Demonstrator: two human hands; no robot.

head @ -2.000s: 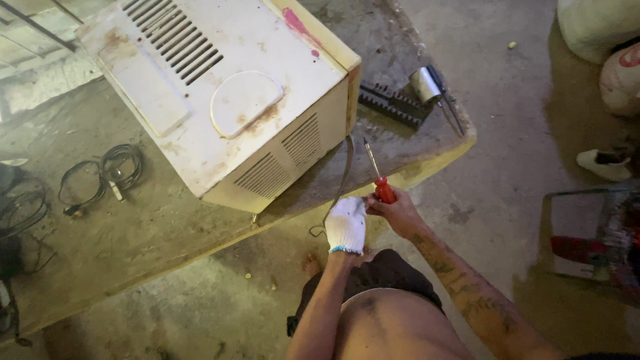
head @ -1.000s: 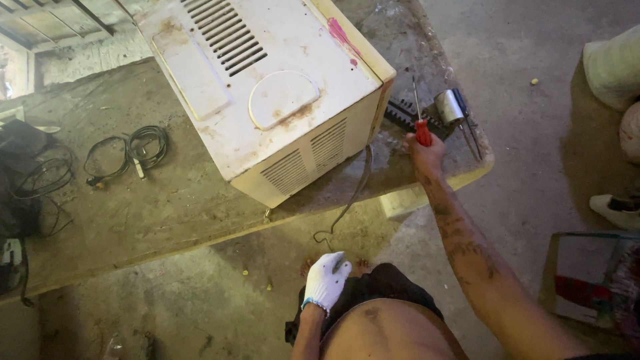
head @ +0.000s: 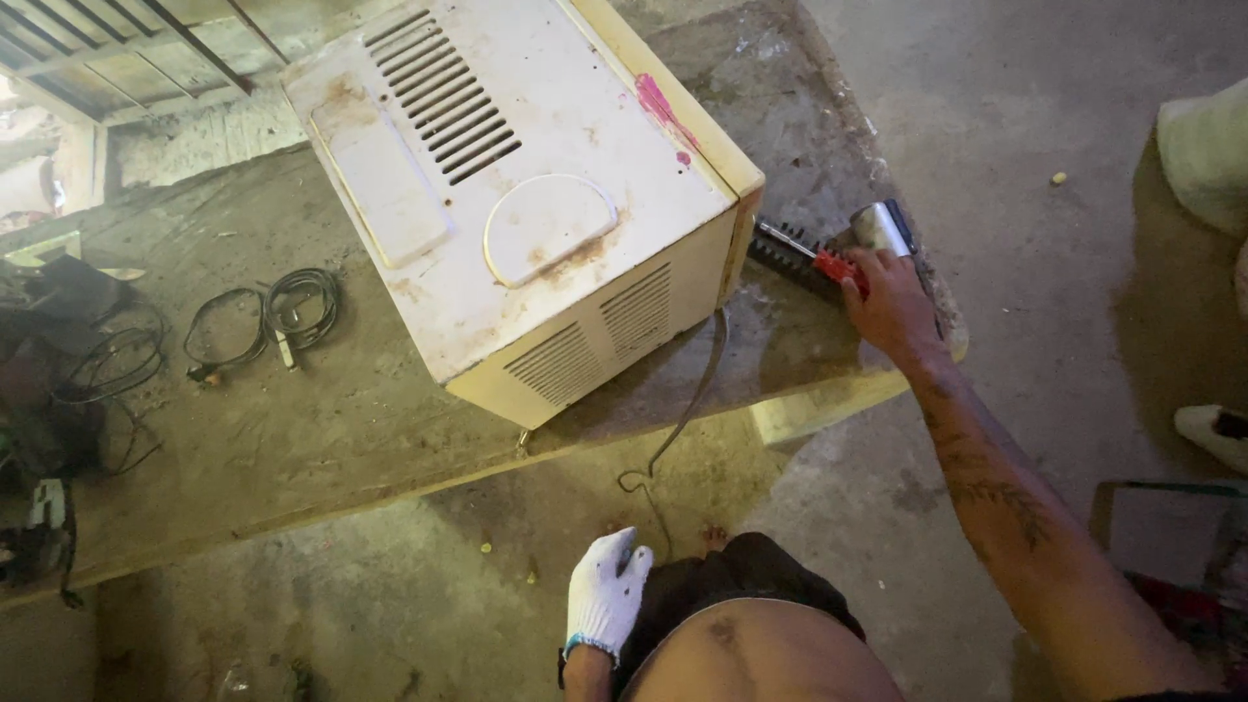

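My right hand (head: 892, 297) holds a screwdriver by its red handle (head: 840, 270), over the right end of the worktable. Its metal shaft points left, above a black toothed strip (head: 785, 255). Just beyond the fingers lies a silver metal cylinder (head: 880, 229). A white knitted glove covers my left hand (head: 606, 592), which hangs low near my body with nothing seen in it. The stained cream metal housing (head: 565, 127) of an appliance with vent slots stands on the worktable (head: 390, 429). From beneath its near right corner a thin cord (head: 697, 390) droops over the table edge.
Coiled black cables (head: 304, 310) lie left of the housing, with a dark heap of cables and parts (head: 58, 370) farther left. A metal grille (head: 146, 49) is at the upper left. On the floor at right are a pale sack (head: 1207, 151) and a white shoe (head: 1214, 434).
My right hand has moved away from my left, to the toothed strip and cylinder, and the screwdriver now points left. My gloved left hand has dropped back from the cord's end. The view has shifted.
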